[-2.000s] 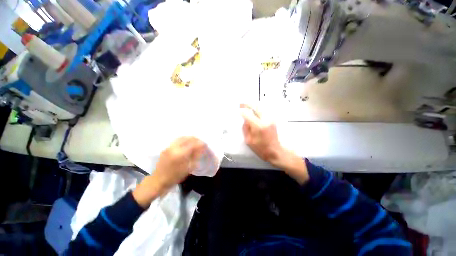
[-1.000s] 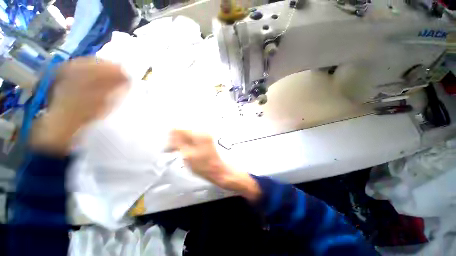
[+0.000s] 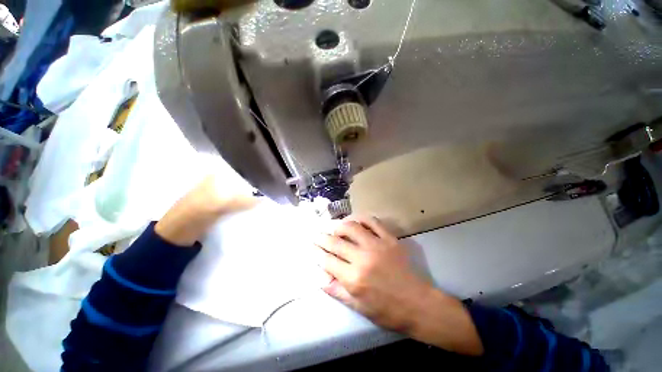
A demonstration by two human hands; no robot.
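Note:
A white garment panel (image 3: 239, 269) lies on the machine bed and tabletop under the machine head, with its curved edge toward me. The presser foot and needle area (image 3: 324, 190) is just beyond my fingertips. My left hand (image 3: 210, 207) rests on the cloth left of the needle; its fingertips are washed out by glare. My right hand (image 3: 374, 272) lies palm down at the cloth's right edge, fingers slightly apart, just in front of the presser foot. Glare hides the cloth's detail near the needle.
The cream machine head (image 3: 464, 80) fills the upper right, with a ridged tension dial (image 3: 347, 122) and thread. Black-bladed shears (image 3: 581, 190) lie at the right of the bed. More white cloth (image 3: 80, 152) and yellow-printed tape (image 3: 122, 115) are at left.
My view has moved close to the machine head. My left hand has come down from the raised cloth at left. Both hands and the cloth are now beside the needle.

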